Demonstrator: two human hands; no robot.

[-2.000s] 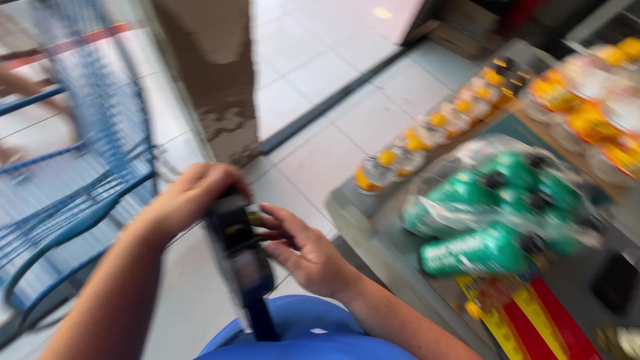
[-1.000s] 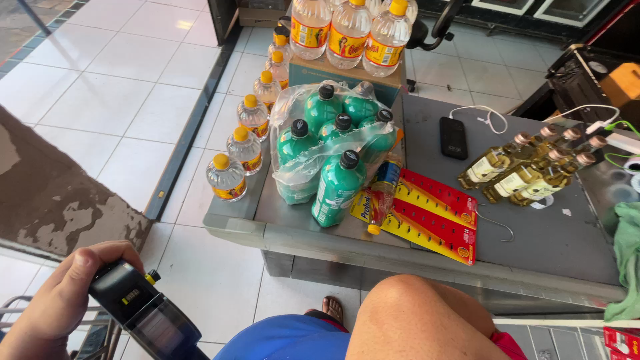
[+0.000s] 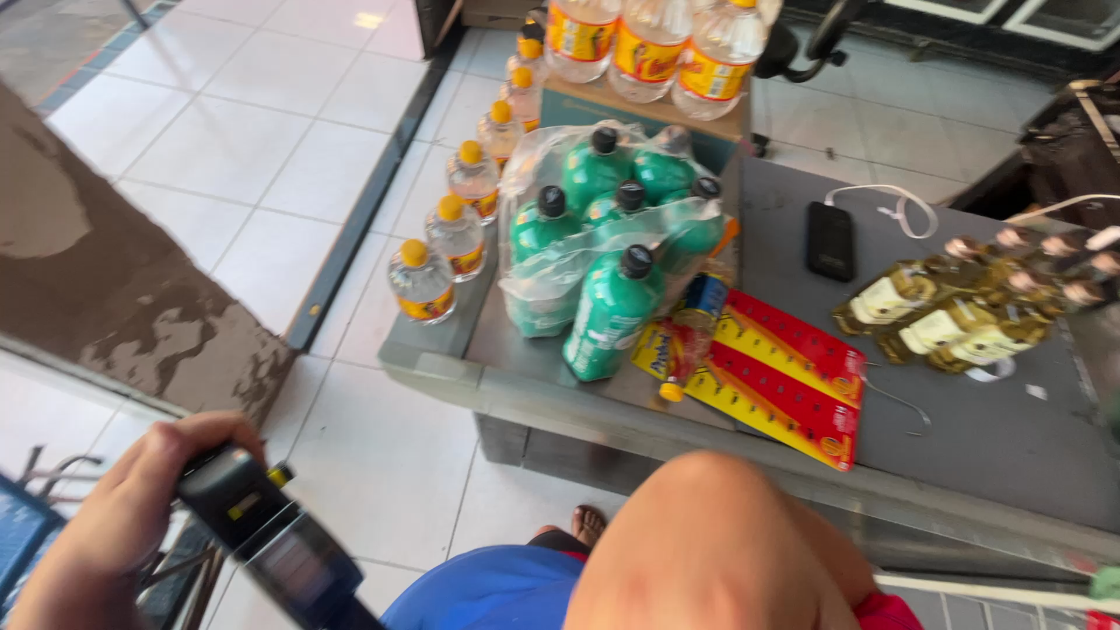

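My left hand, at the lower left, is closed around the top of a black handheld device with a small yellow-black knob on its side and a label-like panel. The device looks like a price labeler, though blur leaves its kind uncertain. My right hand is out of view. To the right, on a grey counter, green bottles with black caps stand, several of them under clear plastic wrap. A small bottle with a yellow cap lies beside them on red and yellow cards.
Clear bottles with yellow caps line the counter's left edge; larger ones stand on a box. Farther right lie a black power bank or phone with a white cable and several golden bottles. A peeling pillar rises at left.
The view has swung to the right. Two seconds ago both hands were at the device; the right hand has since left the view, while the left hand still holds it.
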